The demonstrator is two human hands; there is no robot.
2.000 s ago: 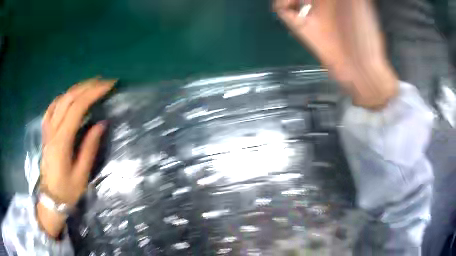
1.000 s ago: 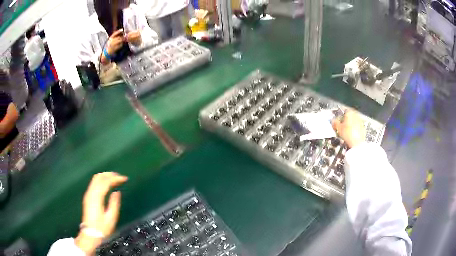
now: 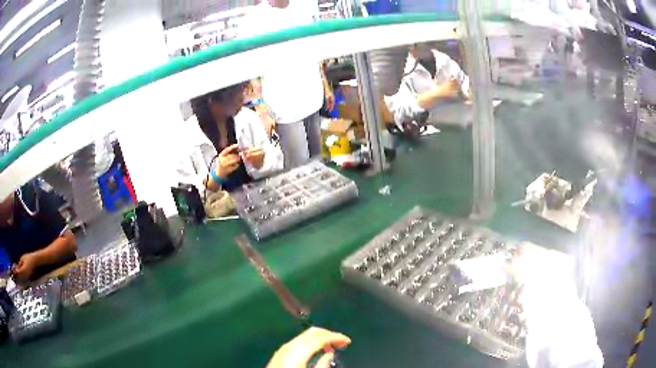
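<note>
A stack of clear trays [image 3: 431,280] with rows of small dark parts lies at the right front. A white sheet [image 3: 480,273] is over its right part. My right hand [image 3: 519,264], blurred and washed out by glare, seems to hold the sheet's right end; its fingers are hard to make out. My left hand [image 3: 309,348] is at the bottom edge, partly cut off, with curved fingers and thumb apart; I see nothing clearly held.
A brown strip [image 3: 273,279] lies left of the stack. Another filled tray stack [image 3: 296,199] stands before a seated person [image 3: 234,147]. Metal posts [image 3: 483,144] rise behind. A white device [image 3: 557,200] is at the right. More trays [image 3: 117,267] lie left, by another person.
The view has tilted up, showing the shelf and more people. The front working tray has left the picture. My left hand appears lower and further right; my right hand stays at the sheet.
</note>
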